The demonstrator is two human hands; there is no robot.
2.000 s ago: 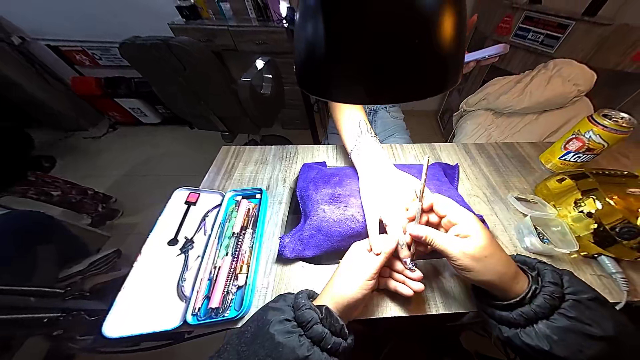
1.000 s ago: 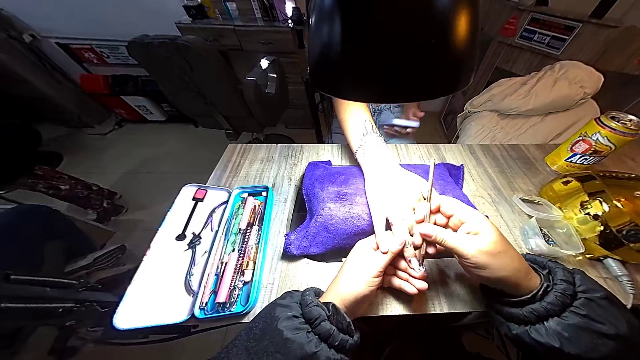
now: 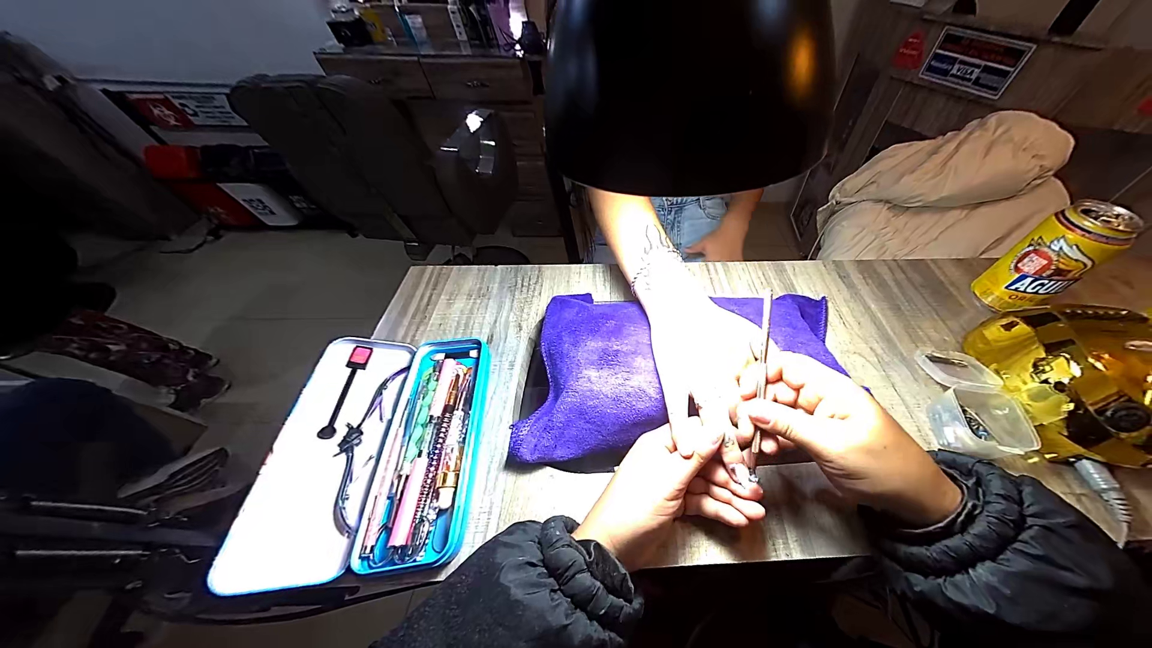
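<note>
My left hand (image 3: pixel 661 490) grips a finger of another person's hand (image 3: pixel 693 337), whose tattooed wrist rests over a purple towel (image 3: pixel 607 369) on the wooden table. Held upright between the fingertips of my right hand (image 3: pixel 823 414) is a thin metallic nail tool (image 3: pixel 765 346), its lower end at the nail of the held finger. Whether that tool is a brush or a pusher cannot be told. Both my hands sit near the table's front edge, under the glare of a black lamp shade (image 3: pixel 688 99).
An open blue pencil tin (image 3: pixel 481 378) with pens and tools lies left. To the right are a small lidded plastic container (image 3: pixel 1008 423), a yellow drink can (image 3: pixel 1057 255), a translucent yellow object (image 3: pixel 1062 360) and a cable (image 3: pixel 1102 490). A beige jacket (image 3: pixel 954 180) lies behind the table.
The other person's free hand, which held a phone in the earlier frames, now rests near their lap with no phone visible. My hands keep their hold on the finger and the tool.
</note>
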